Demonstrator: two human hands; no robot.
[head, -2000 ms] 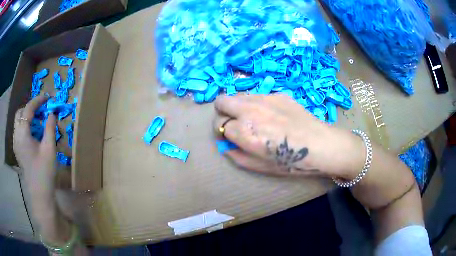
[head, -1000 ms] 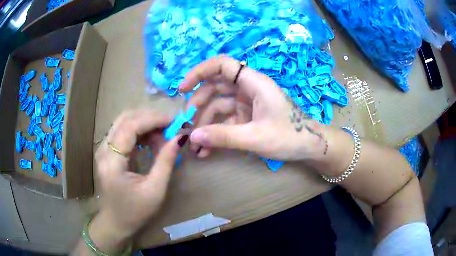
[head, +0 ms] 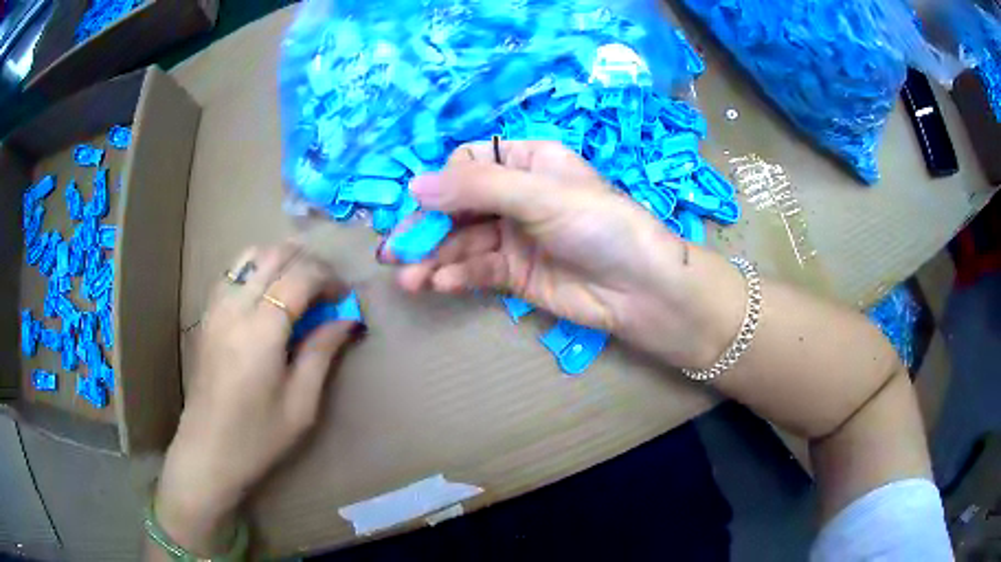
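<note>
My left hand (head: 258,346) is closed around blue plastic parts, with blue showing between thumb and fingers, low over the cardboard. My right hand (head: 538,225) is palm partly up and holds a small blue part (head: 420,237) between thumb and fingers, rounded end showing. Loose blue parts (head: 575,347) lie on the cardboard just below my right hand. The open clear bag (head: 472,77) is slumped behind my right hand, with blue parts spilling from its mouth. The cut-down carton (head: 157,258) stands at the left with blue parts scattered on its bottom.
A second clear bag (head: 807,77) full of blue parts lies at the upper right, beside a black phone (head: 931,126). Another cardboard tray (head: 132,42) is at the upper left. Whitish tape (head: 408,504) is stuck near the front edge of the cardboard-covered bench.
My left hand went from the carton to meet my right hand at the centre; now the hands are apart, each holding blue. The two loose parts left of centre are no longer visible there.
</note>
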